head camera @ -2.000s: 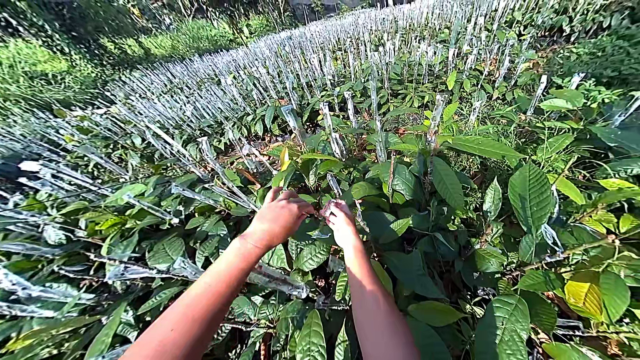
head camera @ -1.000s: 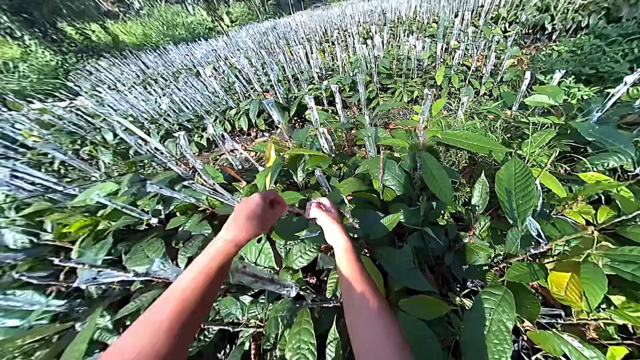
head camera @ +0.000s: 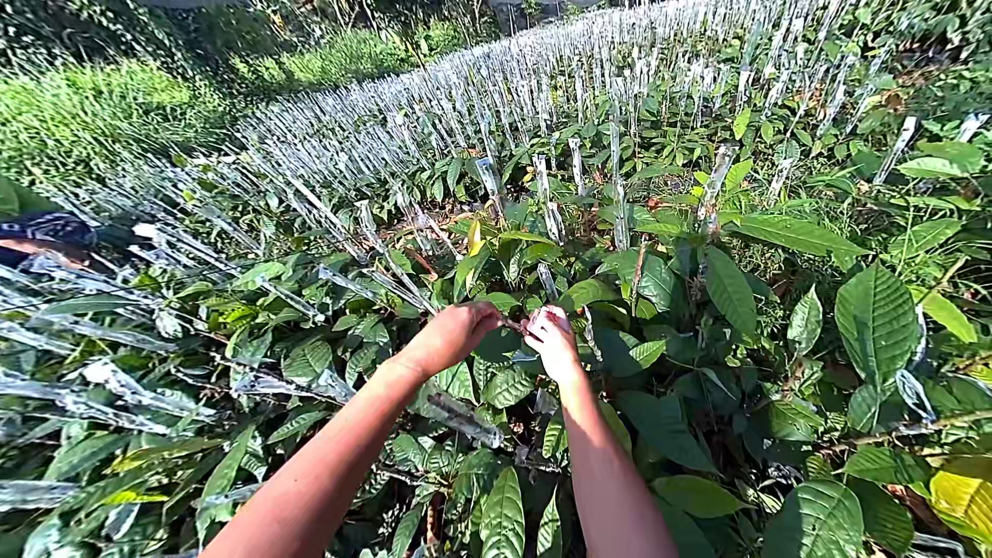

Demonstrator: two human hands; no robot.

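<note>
My left hand (head camera: 453, 337) and my right hand (head camera: 552, 335) are close together over leafy seedlings. A thin brownish strip or stem (head camera: 511, 324) spans the small gap between them, pinched at both ends by closed fingers; its exact kind is unclear. Just behind my right hand stands a narrow clear plastic sleeve (head camera: 547, 280). Below my hands, another plastic sleeve (head camera: 463, 418) lies slanted among the leaves. Broad green leaves (head camera: 508, 386) surround the spot, and the base of the plant there is hidden.
Many seedlings with upright plastic-wrapped tops (head camera: 542, 85) fill the bed beyond. More wrapped stems (head camera: 116, 333) lean in from the left. At the far left edge shows part of another person's arm (head camera: 43, 246). Large leaves (head camera: 876, 325) stand on the right, and grass (head camera: 101, 116) grows at the back left.
My two hands stay close together over the same plant, with small shifts of the fingers. The other person's arm now shows more plainly at the left edge than one second ago.
</note>
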